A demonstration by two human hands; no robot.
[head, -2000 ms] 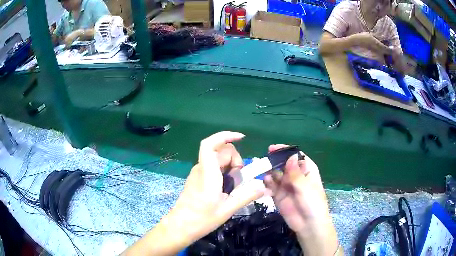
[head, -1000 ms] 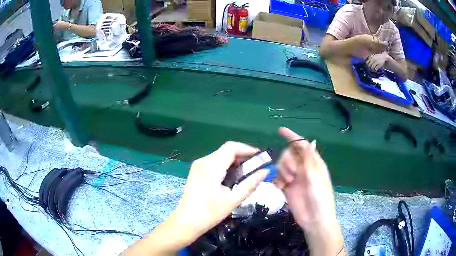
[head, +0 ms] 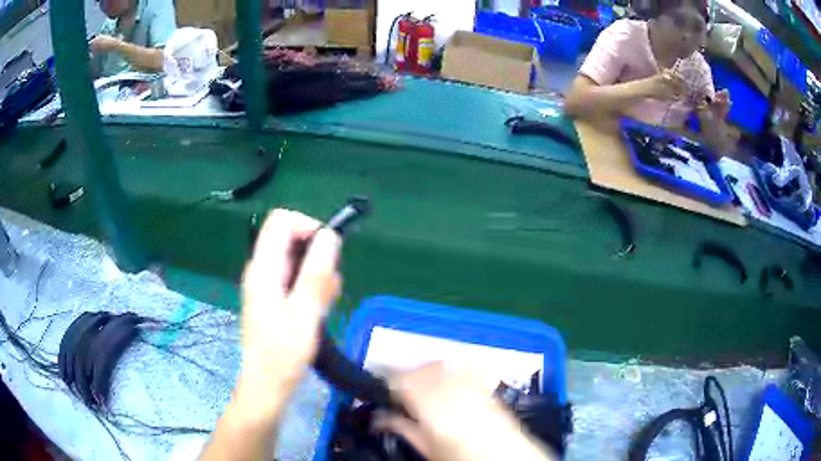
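My left hand [head: 293, 284] is raised over the near side of the green belt, closed on a black piece with a pale end [head: 347, 216] that sticks out to the right. My right hand [head: 455, 410] is blurred and low over the blue tray [head: 464, 315]; its fingers touch dark parts there, and whether it grips one cannot be told. A thick black strip [head: 347, 369] runs from beside my left wrist across the tray's left rim to my right fingers. A white liner [head: 414, 347] and heaped black parts [head: 540, 423] show in the tray.
Black curved pieces [head: 619, 225] lie on the green belt [head: 450, 261]. A bundle of curved pieces [head: 90, 356] lies on the bench at left. A black cable coil [head: 671, 428] and second blue tray [head: 783, 432] are at right. A green post [head: 90, 135] stands at left; two people sit across.
My left hand has moved left and up over the belt. My right hand has dropped to the tray, uncovering its rim and liner. The curved piece near the belt's middle is now hidden or moved.
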